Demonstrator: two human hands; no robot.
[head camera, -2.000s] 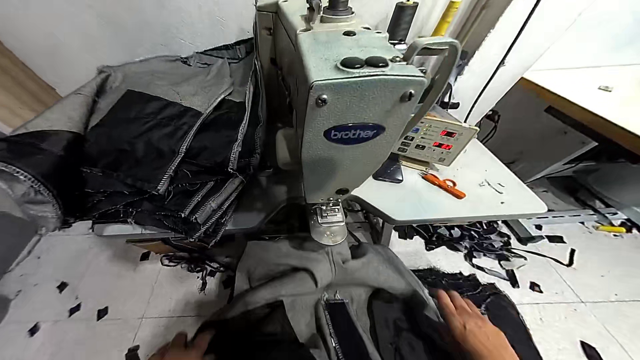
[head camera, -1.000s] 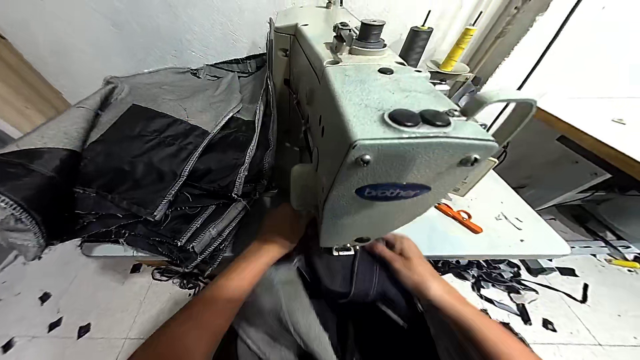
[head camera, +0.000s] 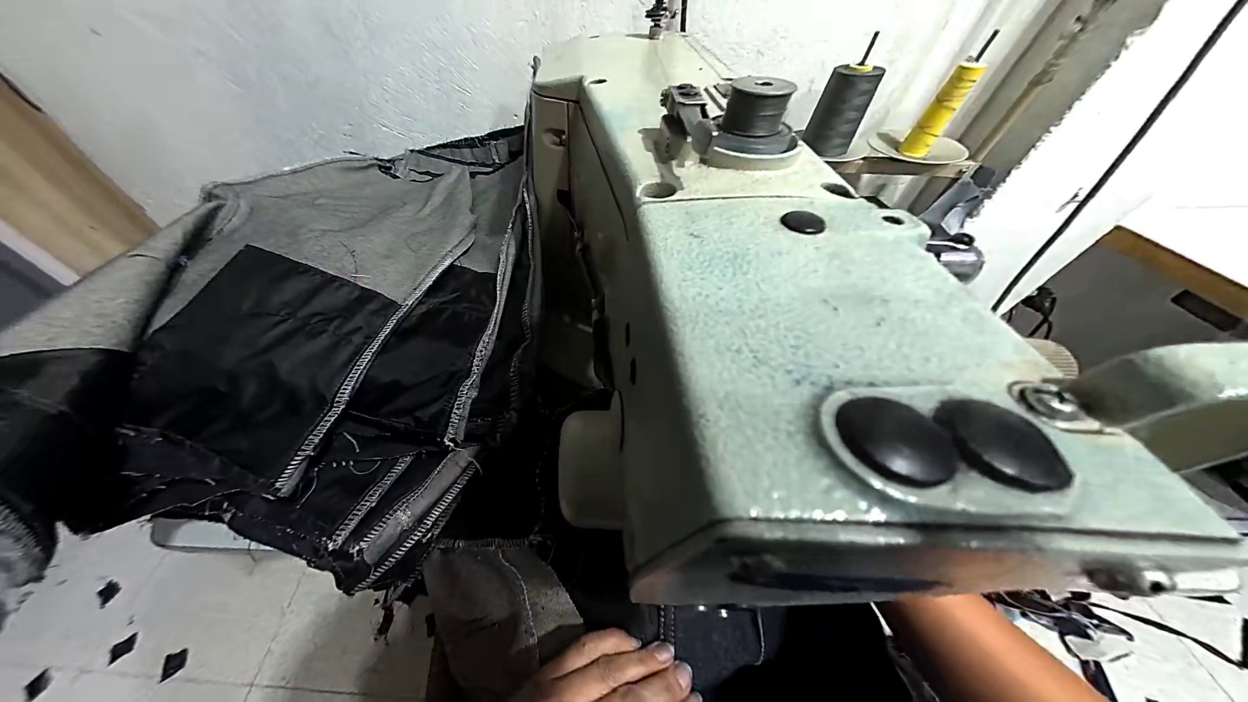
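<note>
My left hand (head camera: 619, 673) lies flat on a dark denim garment (head camera: 717, 643) at the bottom centre, its fingers pressing on the cloth beside a stitched seam. My right forearm (head camera: 975, 648) reaches in under the head of the industrial sewing machine (head camera: 780, 331), which hides the right hand. The needle area is also behind the machine head. Grey inner cloth (head camera: 502, 604) of the garment shows left of my left hand.
Stacked grey and black garments (head camera: 341, 322) with overlocked seams lie left of the machine. Grey (head camera: 844, 112) and yellow (head camera: 943, 109) thread cones stand behind it, by the wall. Fabric scraps (head camera: 174, 665) dot the tiled floor. A wood-edged table (head camera: 1160, 263) is at right.
The view has moved in close over the machine head. My right hand, seen at the needle area a second ago, is now hidden. The cloth that lay spread grey side up is gathered, with dark denim showing.
</note>
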